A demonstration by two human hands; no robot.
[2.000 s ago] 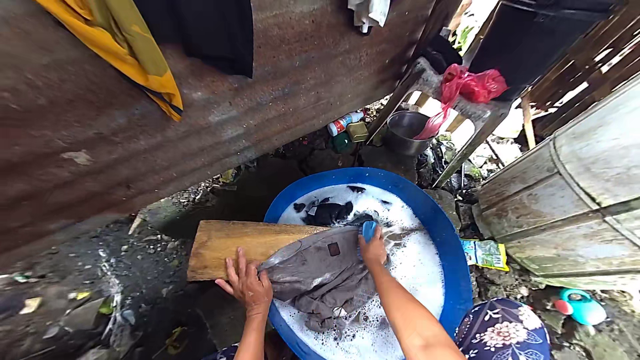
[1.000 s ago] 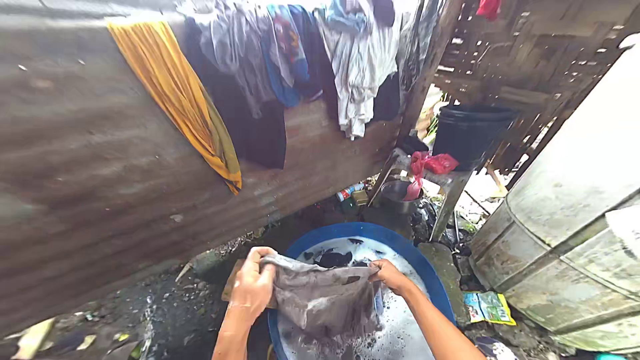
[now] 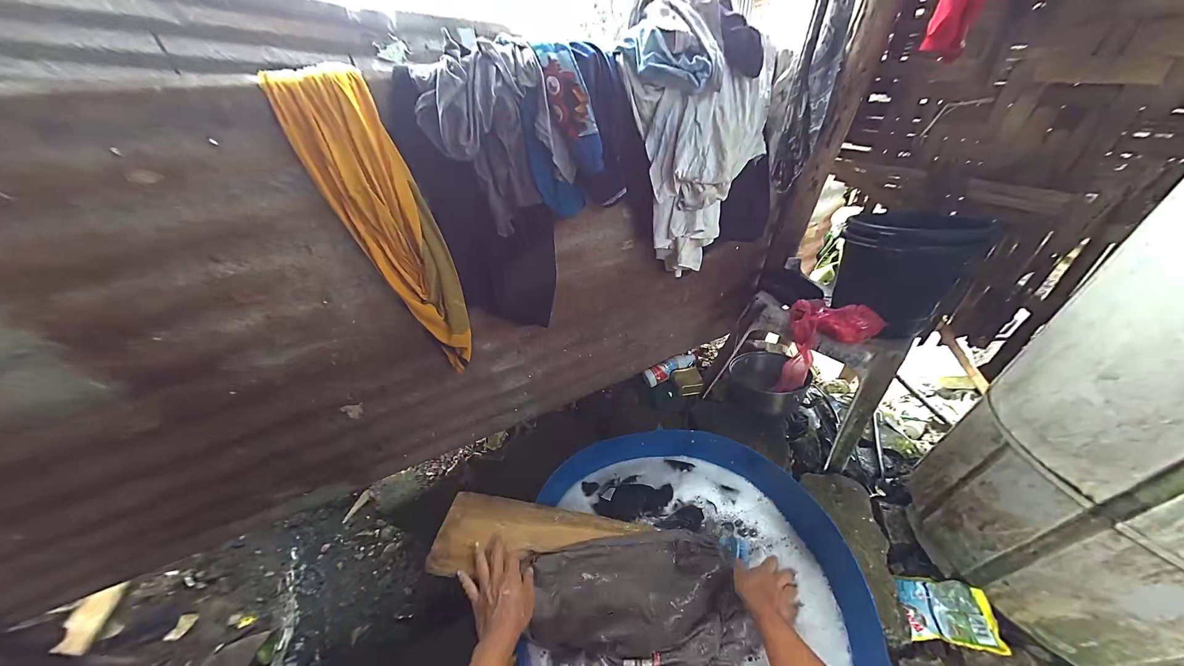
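Observation:
A wet dark grey garment (image 3: pixel 638 592) lies spread over a wooden board (image 3: pixel 518 527) that rests across a blue plastic basin (image 3: pixel 837 546). White suds and dark cloth (image 3: pixel 638 499) fill the basin behind it. My left hand (image 3: pixel 500 592) presses flat at the garment's left edge, on the board, its fingers apart. At the garment's right edge is my right hand (image 3: pixel 770 592), next to a light blue object (image 3: pixel 735 548), perhaps a brush, partly hidden; whether the hand holds it cannot be told.
Clothes (image 3: pixel 689 139) and a yellow cloth (image 3: pixel 370 194) hang over a rusty corrugated metal wall (image 3: pixel 185 277). Behind the basin stand a metal pot (image 3: pixel 758 379) and a stand with a black bucket (image 3: pixel 911 268). A large metal container (image 3: pixel 1091 435) and a plastic packet (image 3: pixel 953 612) are at right.
One second ago both hands held the garment up above the basin; now it lies spread on the board with my left hand flat on it. The view has tilted up since the first frame.

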